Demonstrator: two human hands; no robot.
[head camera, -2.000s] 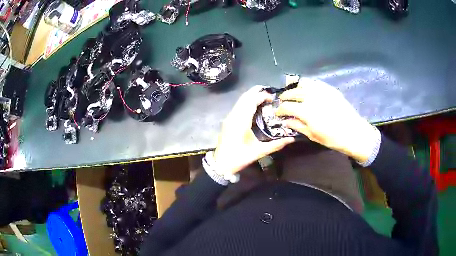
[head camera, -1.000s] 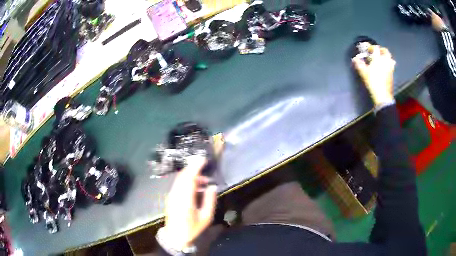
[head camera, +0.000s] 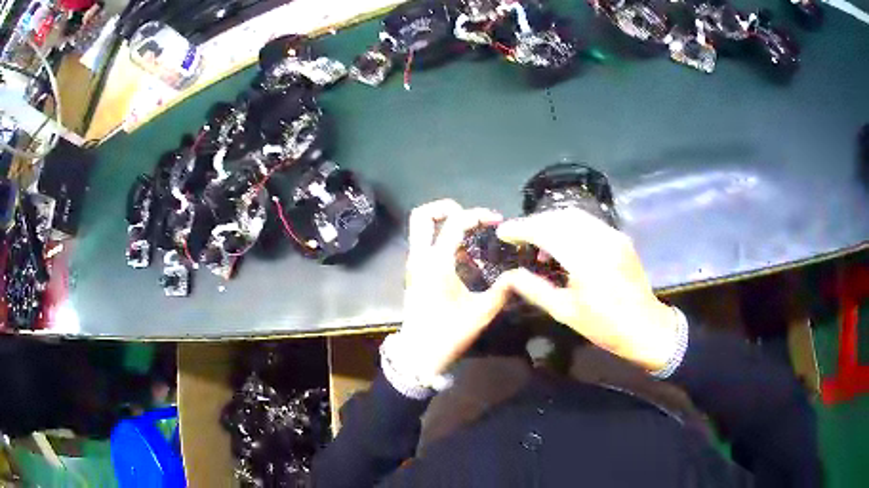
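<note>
My left hand (head camera: 443, 286) and my right hand (head camera: 596, 281) are close together above the bench's near edge. Both hold a dark unit (head camera: 484, 257) between them, its black and speckled surface showing between the fingers. The fingers hide most of it, so its exact parts cannot be told. Another round black housing (head camera: 570, 189) lies on the green mat just beyond my right hand, partly covered by it.
Black units with white strips and red wires cluster on the mat (head camera: 457, 133) at left (head camera: 329, 212). More units (head camera: 543, 48) line the far side. Cardboard boxes (head camera: 205, 400) with black parts and a blue plastic item (head camera: 148, 448) are below the edge. A red stool (head camera: 848, 334) is at right.
My right hand has come back from the far right of the bench and now meets my left hand at the dark unit. The view has turned back, and my left hand is raised around the unit.
</note>
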